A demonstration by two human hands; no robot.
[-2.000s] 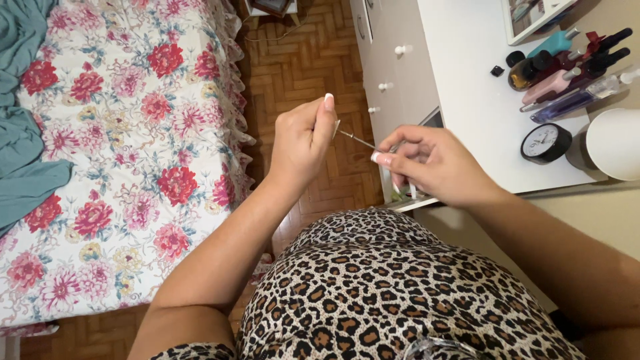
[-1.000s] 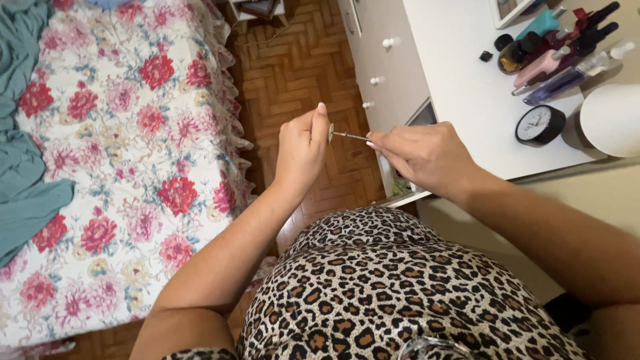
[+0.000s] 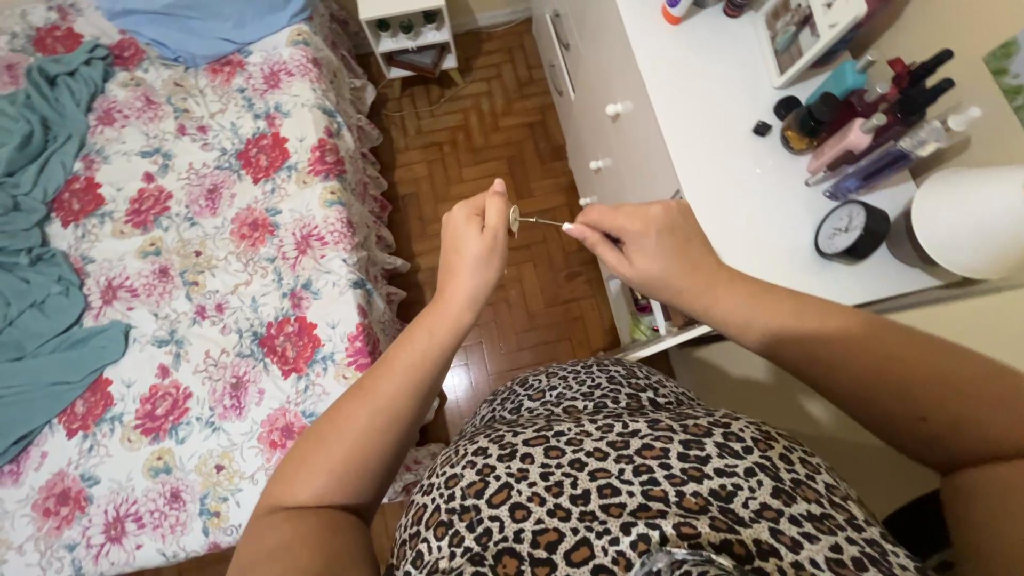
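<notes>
My left hand (image 3: 478,240) is raised over the gap between bed and dresser, its fingers curled, thumb up. A small pale disc (image 3: 514,218) shows at its fingertips; what else the palm hides I cannot tell. From the disc a thin metal rod (image 3: 542,221) runs right to my right hand (image 3: 640,240), which pinches its other end between thumb and forefinger. Whether disc and rod are one piece, such as a small tool or a piece of jewellery, is too small to tell.
A bed with a floral cover (image 3: 216,320) lies left, a teal cloth (image 3: 48,304) on it. At right a white dresser (image 3: 704,160) holds nail polish bottles (image 3: 852,144), a round black clock (image 3: 852,230) and a lampshade (image 3: 972,222). A drawer (image 3: 676,340) stands open below my right forearm.
My right hand's fingers, spread apart two seconds ago, are now curled together around the rod's end. The pale disc shows more plainly at my left fingertips.
</notes>
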